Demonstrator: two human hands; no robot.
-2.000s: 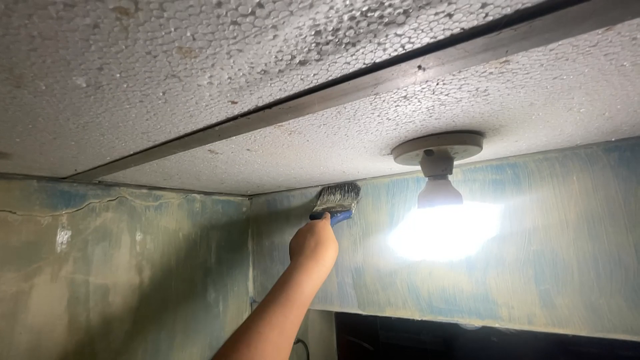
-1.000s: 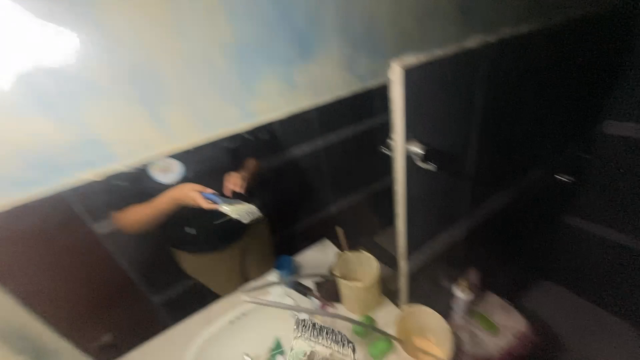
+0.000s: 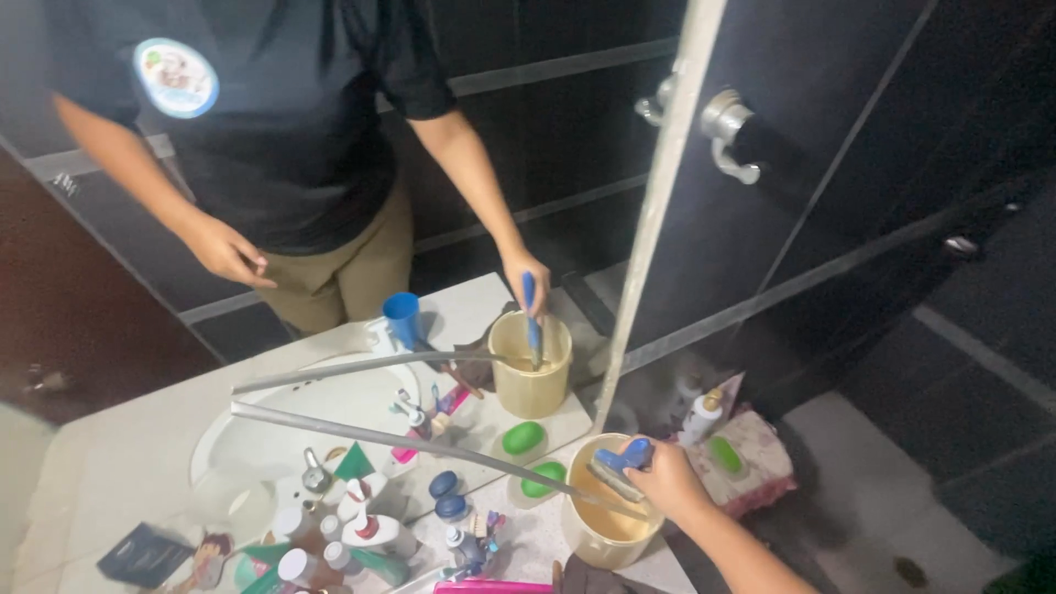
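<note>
My right hand (image 3: 664,474) grips a wide paintbrush (image 3: 619,470) by its blue handle, its bristles inside the rim of a cream plastic bucket (image 3: 590,536). Cream paint (image 3: 602,516) lies in the bucket. A long grey rod (image 3: 412,444) slants out of it to the left, over the countertop. The mirror in front repeats the bucket, rod and brush. My left hand (image 3: 227,254) shows only as a reflection there, empty, its fingers loosely bent and held away from the counter.
Pump bottles (image 3: 379,535), toothbrushes (image 3: 491,536), a green soap bar (image 3: 544,477) and a pink tray edge (image 3: 492,587) crowd the counter. A metal faucet knob (image 3: 315,474) is at left. Right of the bucket, a bottle (image 3: 701,417) stands by a flowered cloth (image 3: 763,454); a lever handle (image 3: 730,136) shows above.
The brush was against the upper wall near the ceiling, then held before my body in the reflection; now it is in the bucket. The view has swung down to the counter.
</note>
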